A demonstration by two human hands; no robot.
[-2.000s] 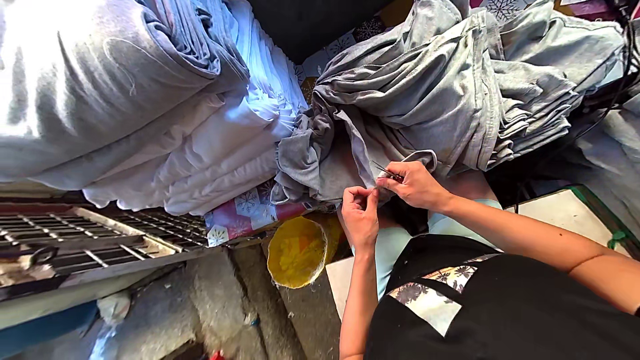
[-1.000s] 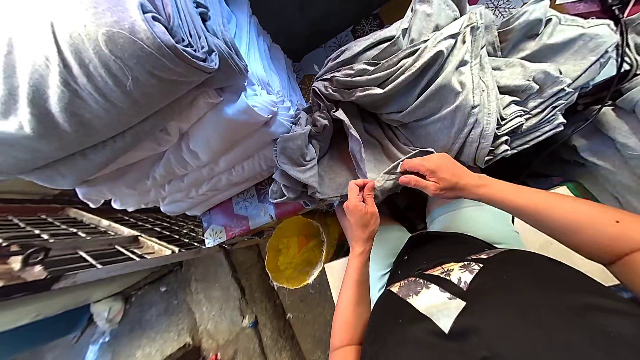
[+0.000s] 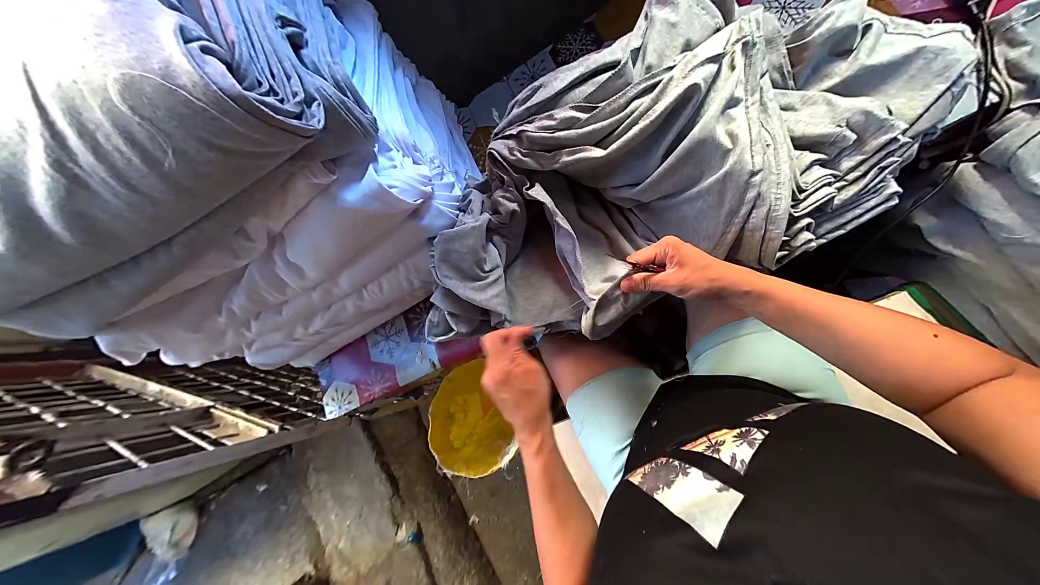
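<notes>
Grey fabric (image 3: 642, 154) lies in a large gathered heap across the middle and right, its near edge hanging over my lap. My right hand (image 3: 674, 268) holds a small, dark, thin metal tool, perhaps thread snips, its pointed end at the turned edge of the cloth. The fingers of that hand also seem to touch this edge. My left hand (image 3: 516, 378) is just below the fabric's lower edge, blurred, with its fingers curled. It appears apart from the cloth; whether a thread is between its fingertips is too blurred to tell.
White fabric (image 3: 325, 268) is piled at the left under a grey roll of cloth (image 3: 146, 138). A snowflake-patterned cover (image 3: 390, 349) shows beneath. Below it stands a yellow container (image 3: 467, 426) on the concrete floor (image 3: 341, 504). A metal grille (image 3: 154, 406) is at far left; a dark cable (image 3: 975, 122) hangs at right.
My left hand has moved left and down, away from the fabric edge where it was beside my right hand. My right hand remains at the cloth, with the small tool more visible now.
</notes>
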